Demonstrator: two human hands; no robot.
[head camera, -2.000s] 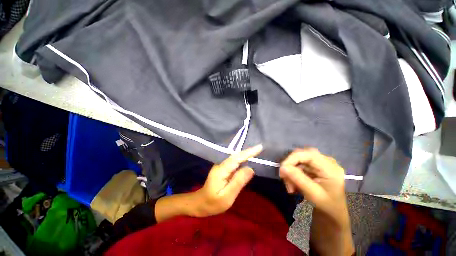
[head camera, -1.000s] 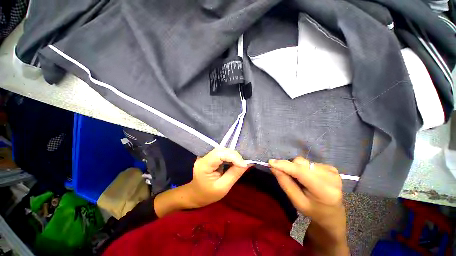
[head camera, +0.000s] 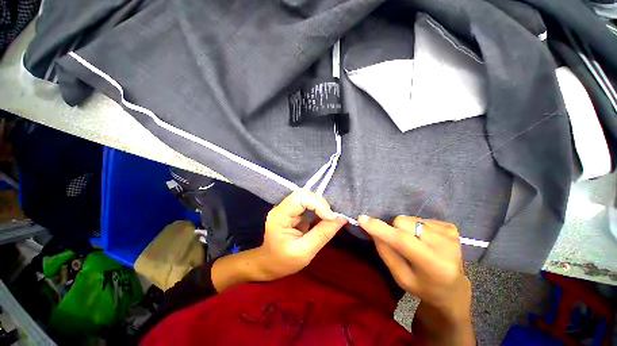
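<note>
A dark grey garment lies spread over the table. A white binding line runs along its hem. My left hand pinches the hem between thumb and forefinger, just right of where the paired white seam lines meet it. My right hand, with a ring on one finger, has its fingertips at the hem close beside the left ones. A very fine thread runs from near my right hand up across the garment to the right. A needle cannot be made out. A black label lies on the seam.
A pale angular flap shows inside the garment. The speckled table's front edge runs below it. Under the table at left are a blue bin, a beige cloth and a green bag. Red and blue things lie at lower right.
Two seconds ago my left fingers were spread and my right hand was raised off the hem. Both hands have since closed in on the hem. In the last second they moved only slightly.
</note>
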